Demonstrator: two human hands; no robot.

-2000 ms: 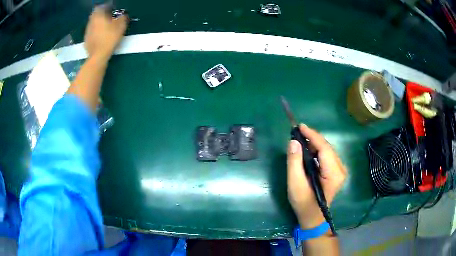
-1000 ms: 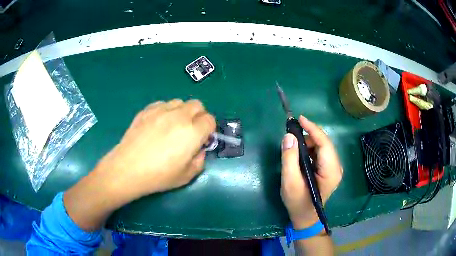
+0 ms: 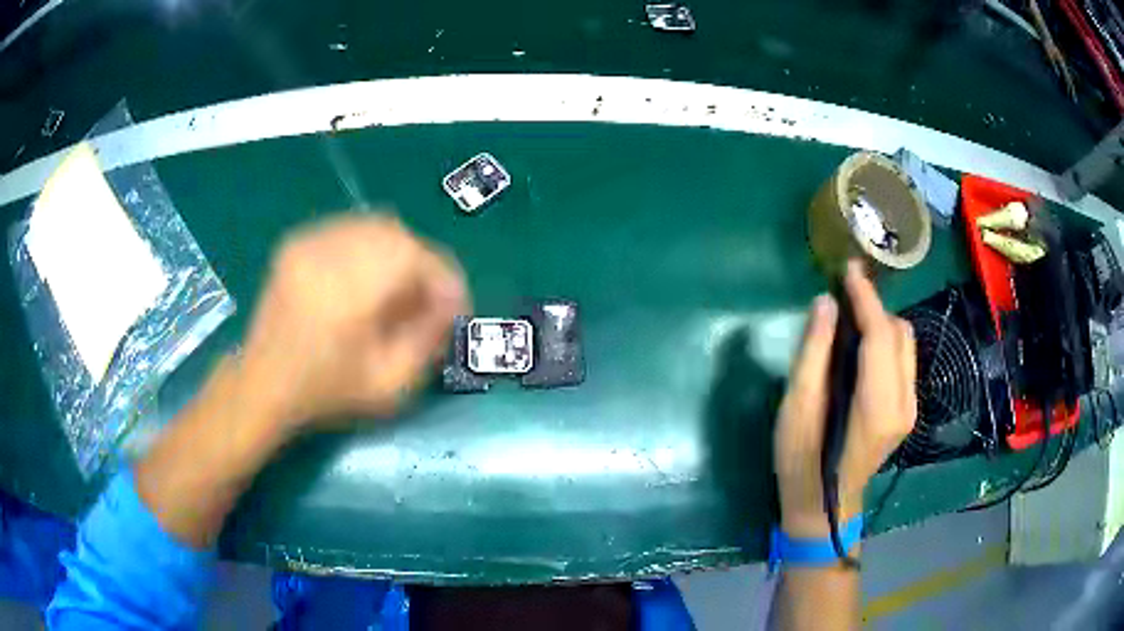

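A watch housing with a circuit board point(image 3: 499, 346) sits on the dark fixture point(image 3: 557, 345), pale rim up. My left hand point(image 3: 358, 321) is blurred, just left of the fixture and clear of the housing. Its fingers are curled; a faint thin line rises up-left from it, and I cannot tell what it holds. My right hand point(image 3: 851, 407) grips the black soldering iron point(image 3: 842, 394). The iron's tip end is at the near side of the tape roll point(image 3: 910, 228), and the tip itself is hidden. A second watch housing point(image 3: 476, 183) lies on the bench beyond the fixture.
A clear bag point(image 3: 185, 290) with a white sheet point(image 3: 93, 259) lies at left. At right are a black fan point(image 3: 943, 370), a red tray point(image 3: 986, 296) with cream lumps point(image 3: 1011, 232), and a grey-blue block point(image 3: 927, 183). Another unit point(image 3: 671, 16) lies beyond the white strip.
My left hand came back from the far line, placed a housing on the fixture and moved off to its left. My right hand moved right, bringing the iron to the tape roll.
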